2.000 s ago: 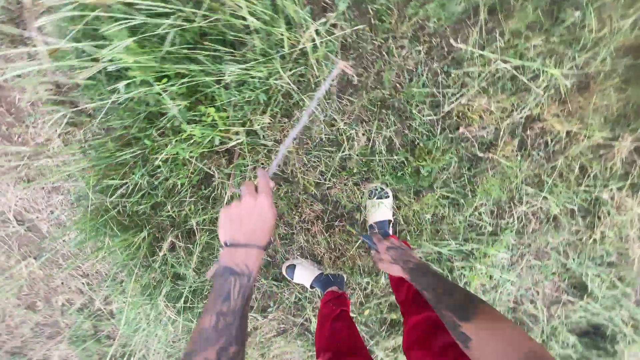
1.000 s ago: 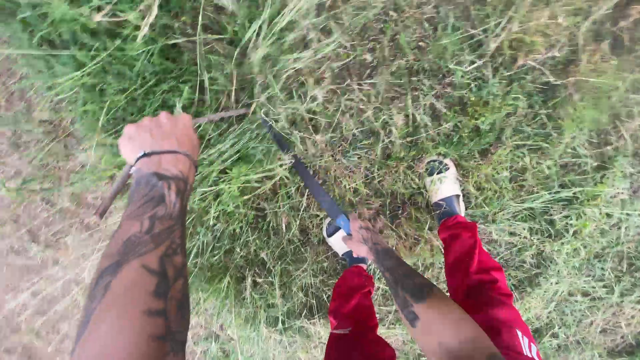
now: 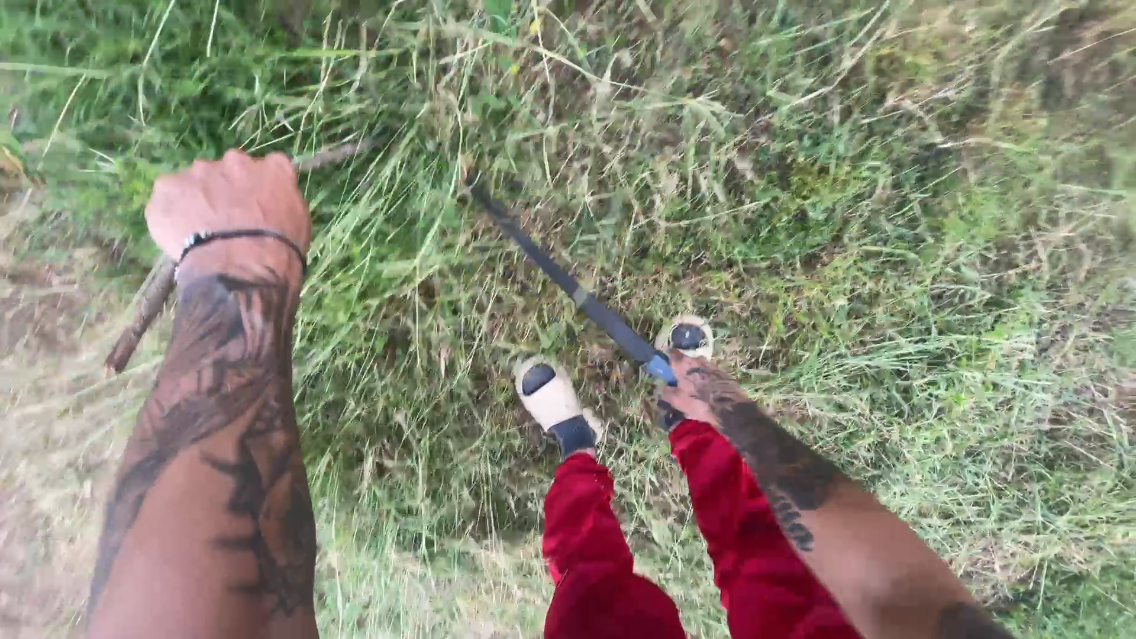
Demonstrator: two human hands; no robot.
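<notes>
My left hand (image 3: 229,209), with a dark bracelet at the wrist, is closed around a wooden stick (image 3: 142,319). One end of the stick shows below the wrist; the other runs into tall green grass (image 3: 382,213). On the right, my right hand (image 3: 697,390) grips the blue handle of a machete (image 3: 568,284). Its long dark blade points up and left over the grass, the tip near the stems between my hands. The fingers of my right hand are partly hidden.
Matted grass (image 3: 887,266) covers the ground to the right, and paler dry ground (image 3: 44,311) lies at the left edge. My feet, in light slides (image 3: 550,398) and dark socks, stand below the machete, under red trousers (image 3: 586,532).
Two seconds ago the stick pointed up and right from my left hand; now it lies lower, across the grass. The machete blade, not plain then, now shows clearly. My feet have moved closer together since one second ago.
</notes>
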